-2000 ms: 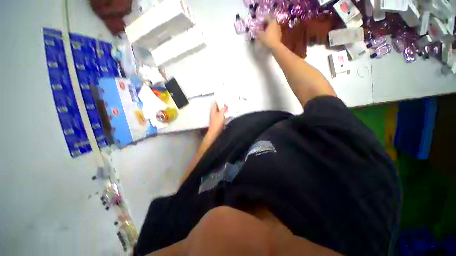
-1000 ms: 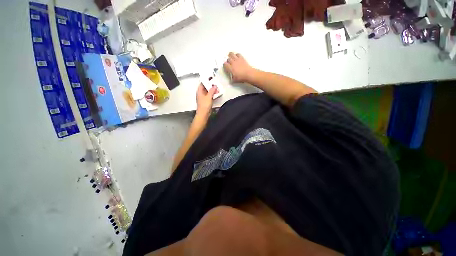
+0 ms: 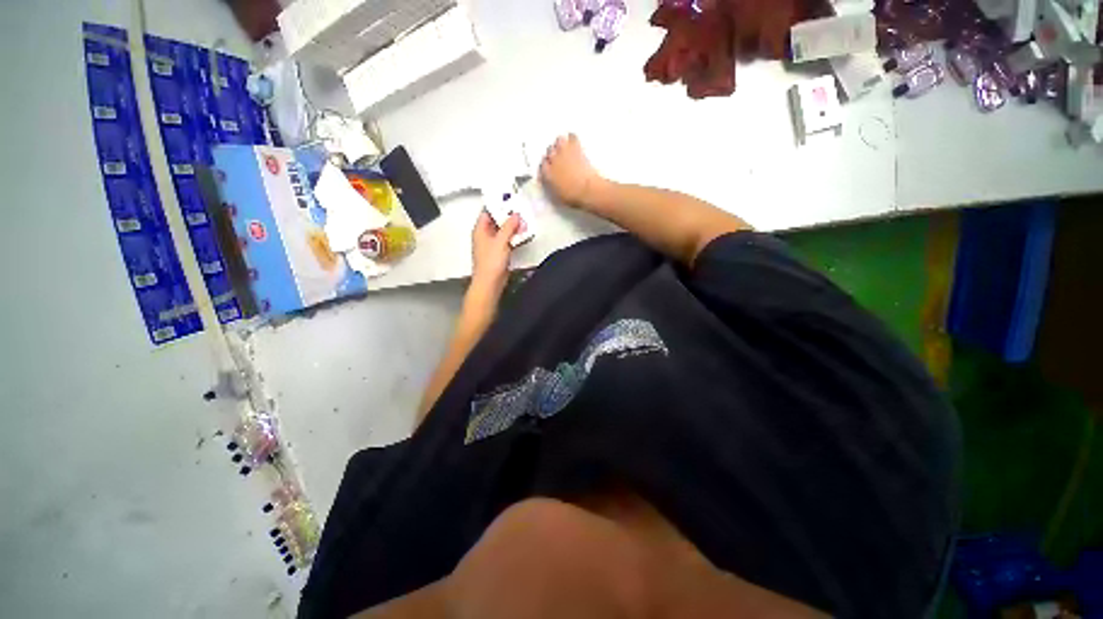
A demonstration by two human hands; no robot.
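My left hand (image 3: pixel 490 238) is shut on a small white carton (image 3: pixel 515 225) with a pink print, near the table's front edge. A small dark thing, perhaps a bottle cap, shows at the carton's upper end. My right hand (image 3: pixel 566 172) rests on or just above the white table, right of and beyond the carton. Its fingers are bent, and whether it holds anything is too small to tell. Pink-purple bottles (image 3: pixel 919 75) lie heaped at the upper right, with a few more (image 3: pixel 605 22) at the top middle.
A dark red-brown cloth (image 3: pixel 696 55) lies at the top. White cartons (image 3: pixel 816 106) lie right of it. Long white boxes (image 3: pixel 411 61), a black flat rectangle (image 3: pixel 410 186), a blue-white carton (image 3: pixel 276 230) with a yellow container (image 3: pixel 390 243), and blue label sheets (image 3: pixel 136 206) stand left.
My right hand has come back from the bottle heap towards my left hand. The white carton now shows clearly in my left hand. The view has shifted slightly.
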